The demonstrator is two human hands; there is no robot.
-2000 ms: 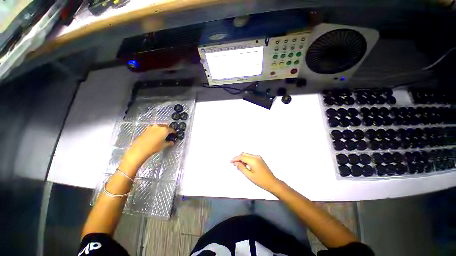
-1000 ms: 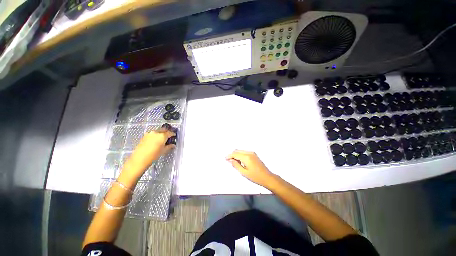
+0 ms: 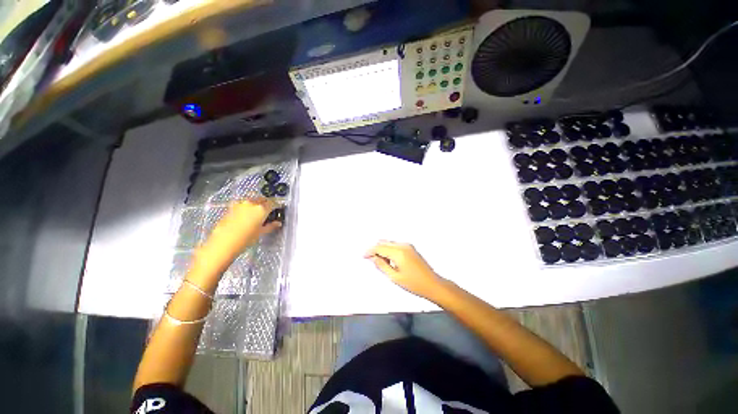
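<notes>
My left hand (image 3: pixel 245 226) reaches over the clear ribbed blister tray (image 3: pixel 243 319) at the left. Its fingertips are on black round modules (image 3: pixel 276 215) near the tray's right edge and partly hide them. A few more black round modules (image 3: pixel 272 186) lie in the tray just above the hand. My right hand (image 3: pixel 402 265) rests on the white bench (image 3: pixel 348 218) with its fingers curled and its fingertips close together. Whether it holds something small cannot be seen.
A filled tray (image 3: pixel 566 202) with rows of black discs is at the right. A small black box (image 3: pixel 402 149) and loose discs (image 3: pixel 447 145) lie below the test instrument (image 3: pixel 356 90). A fan (image 3: pixel 522 57) stands beside it. A wood-edged shelf (image 3: pixel 162 40) crosses the top left.
The view has shifted slightly. My left hand stays at the tray's right side, and fewer discs show by its fingers than two seconds ago. My right hand has barely moved.
</notes>
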